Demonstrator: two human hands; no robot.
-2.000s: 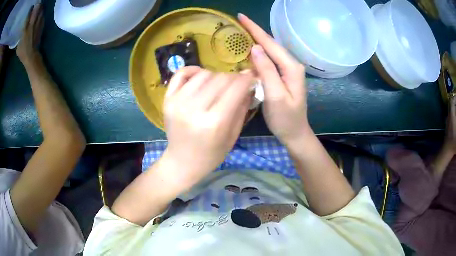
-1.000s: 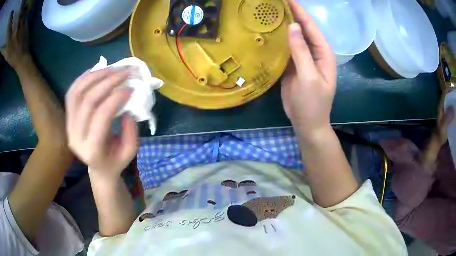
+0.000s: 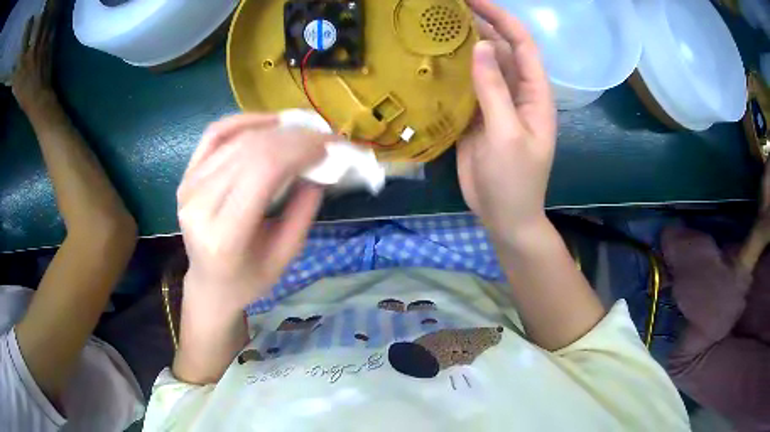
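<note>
The round yellow base housing (image 3: 262, 63) is at the top centre, its open inside facing me. A black fan (image 3: 346, 38) with a round label sits in it. Red and black lead wires run to a white connector (image 3: 408, 134). A round patch of holes (image 3: 441, 24) is at its upper right. My right hand (image 3: 509, 126) holds the housing by its right rim, thumb on the edge. My left hand (image 3: 245, 190), blurred, holds a crumpled white cloth (image 3: 355, 166) at the housing's lower left edge; whether the cloth touches it I cannot tell.
Frosted white tubs stand on the dark green table (image 3: 93, 169) at upper left (image 3: 148, 34) and upper right (image 3: 582, 42), another farther right (image 3: 688, 63). A person's arm (image 3: 76, 160) rests at left. Part of another person (image 3: 718, 295) is at right.
My left hand first moved off the housing to the left with the cloth, then back right to its lower edge. The housing has turned, showing its connector, and shifted slightly away from me since the last frame.
</note>
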